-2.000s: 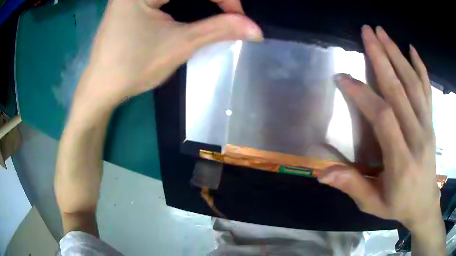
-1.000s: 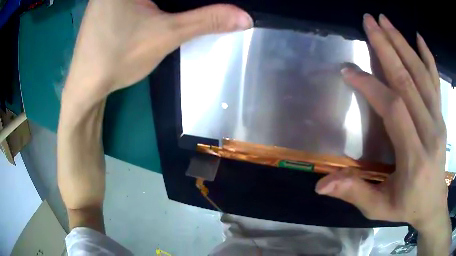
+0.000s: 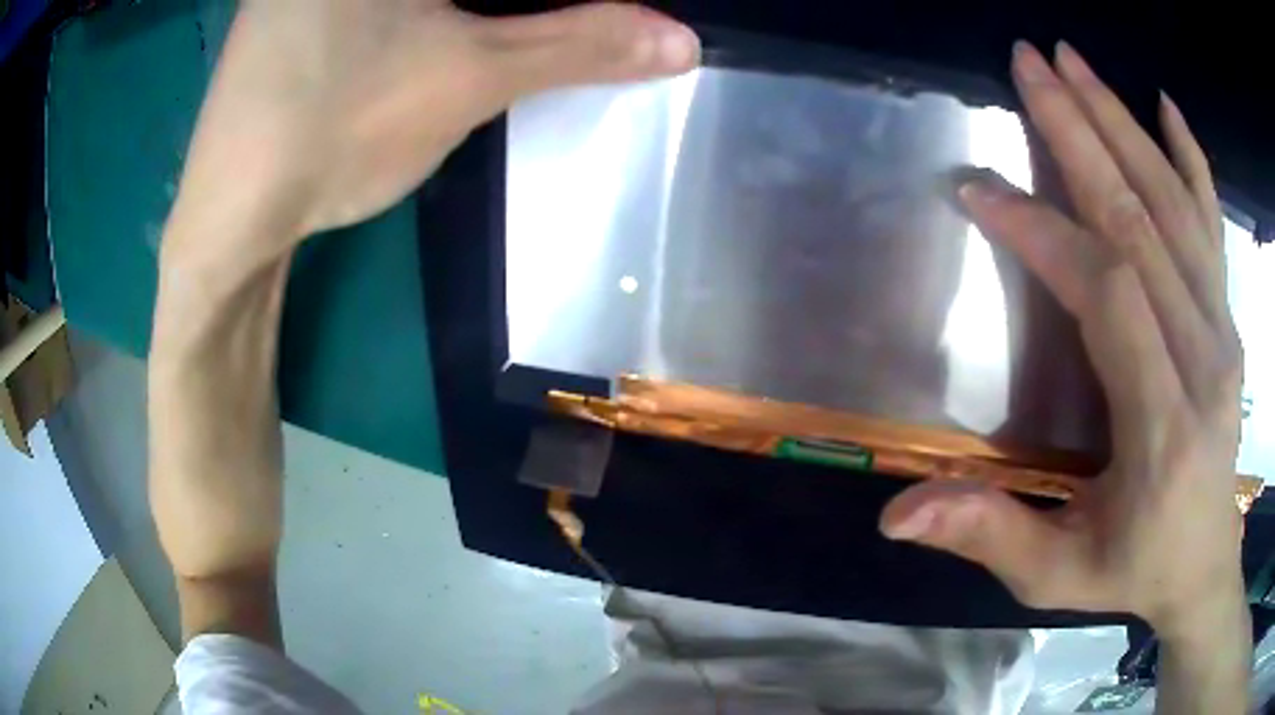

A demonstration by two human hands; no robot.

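Observation:
A shiny silver LCD panel (image 3: 811, 238) lies back up on a larger black sheet (image 3: 783, 552). A copper-coloured foil strip (image 3: 727, 423) with a green connector (image 3: 825, 454) runs along its near edge. A dark flap (image 3: 565, 458) with a thin amber tail hangs from the strip's left end. My left hand (image 3: 364, 112) reaches over the panel's far left corner, its thumb on the far black edge; its other fingers are cut off by the frame's top. My right hand (image 3: 1119, 349) is spread over the panel's right part, fingers apart, thumb below the foil strip.
A green mat (image 3: 112, 210) lies at the left, with a brown cardboard-like piece (image 3: 35, 377) at its edge. Another silver surface (image 3: 1251, 363) shows right of my right hand. A pale smock (image 3: 811, 671) and grey floor are below the black sheet.
The panel and black sheet sit slightly higher in view. My left thumb has moved left along the far edge. The flap's tail hangs lower and straighter. My right hand stays spread over the panel.

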